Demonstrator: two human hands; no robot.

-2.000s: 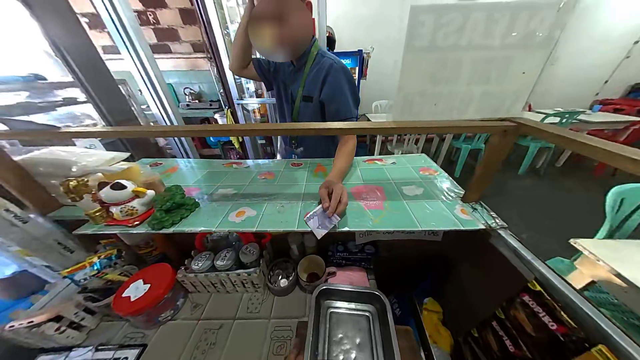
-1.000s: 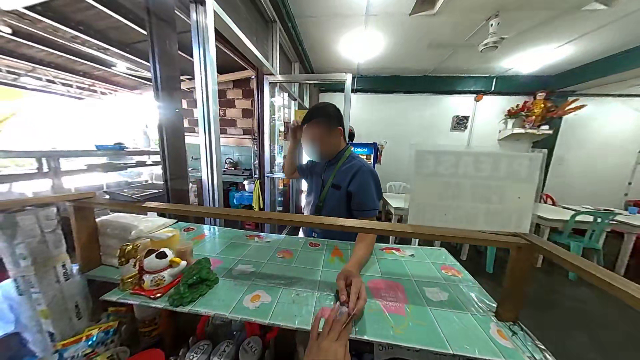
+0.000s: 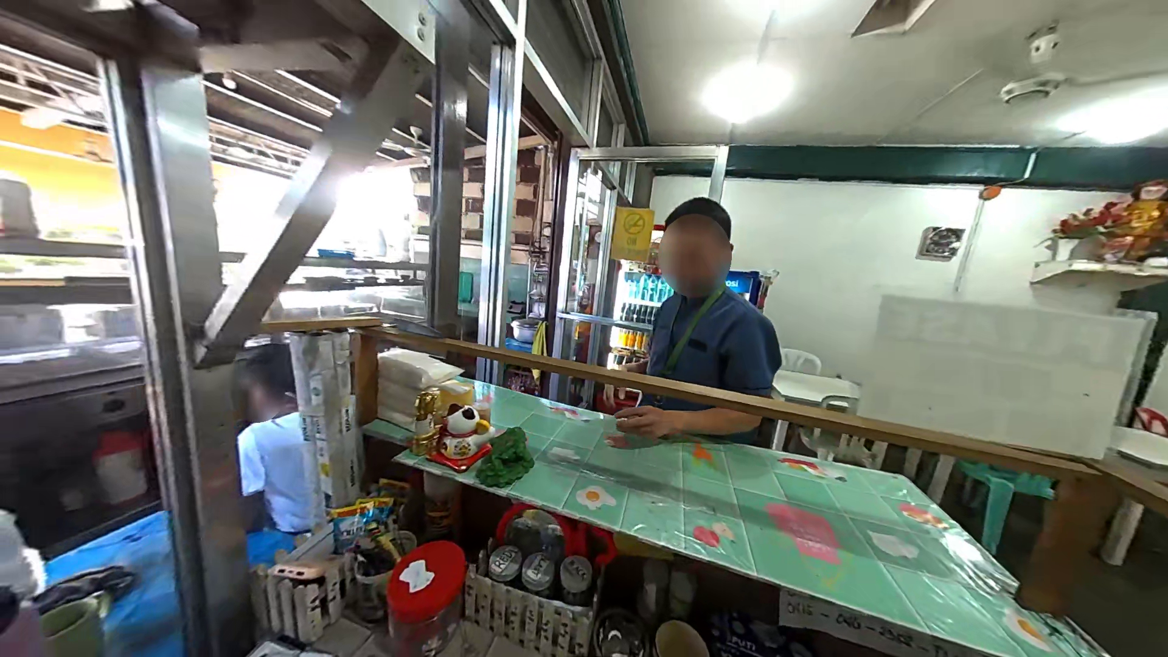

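Neither of my hands shows in the head view. A green patterned counter top (image 3: 639, 493) under clear plastic runs across the middle. Behind it stands a person in a blue shirt (image 3: 744, 342), one hand (image 3: 650, 422) low over the counter; whether it holds anything I cannot tell. A beckoning cat figurine (image 3: 464, 436) sits on a red base at the counter's left part, beside a dark green leafy object (image 3: 506, 458). Below the counter are a clear jar with a red lid (image 3: 426, 581) and a white fence-like basket (image 3: 529, 616) with several round-lidded containers.
A wooden rail (image 3: 584, 370) crosses above the counter, ending at a wooden post (image 3: 1063, 538) on the right. A metal post (image 3: 196, 411) with a diagonal brace rises at the left. Beyond it is another person in a light shirt (image 3: 278, 461). White plastic packs (image 3: 406, 383) lie behind the figurine.
One second ago a hand of mine met the other person's hand over the counter; it is now out of view. That person's hand has drawn back. The view has swung left.
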